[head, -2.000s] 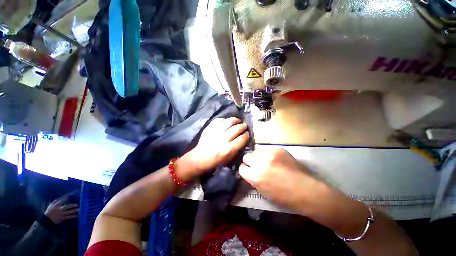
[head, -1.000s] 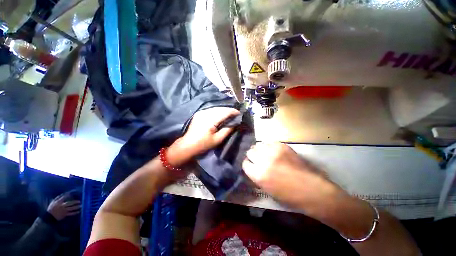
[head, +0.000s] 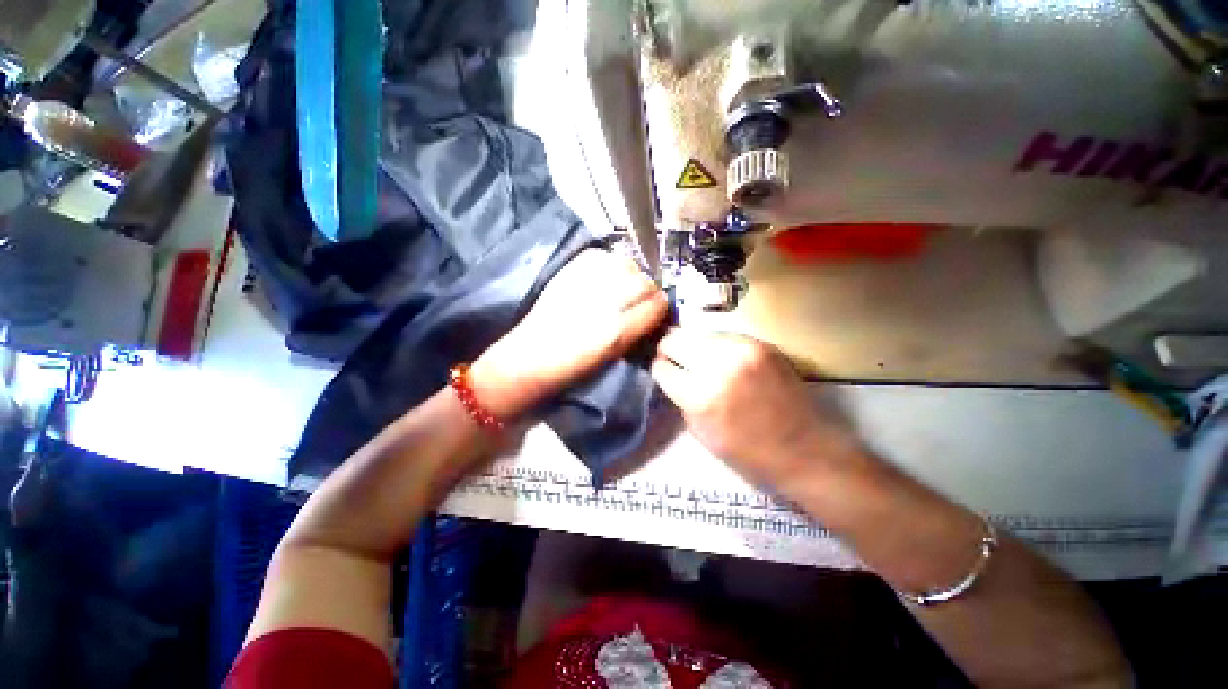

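A dark grey, slightly shiny garment piece (head: 465,202) lies bunched left of the needle area and runs under my hands. My left hand (head: 579,323) lies on the cloth with its fingertips beside the presser foot (head: 669,276), pressing or holding the cloth there. My right hand (head: 721,384) pinches the near edge of the cloth just right of my left fingertips. A loose corner of cloth hangs over the table's printed ruler. The needle itself and the seam under my fingers are hidden. The cream sewing machine head (head: 916,121) stands above.
A long blue lamp strip (head: 339,121) hangs over the cloth. A red pad (head: 851,241) lies behind the needle. A red tray (head: 185,303) and a neighbouring machine (head: 74,283) are at the left. A blue crate (head: 434,606) stands below the table edge. A yellow-green tool lies at the right.
Both hands have moved up closer to the presser foot. The cloth near me has drawn up, baring more of the ruler. The other person's hand at the lower left has moved away.
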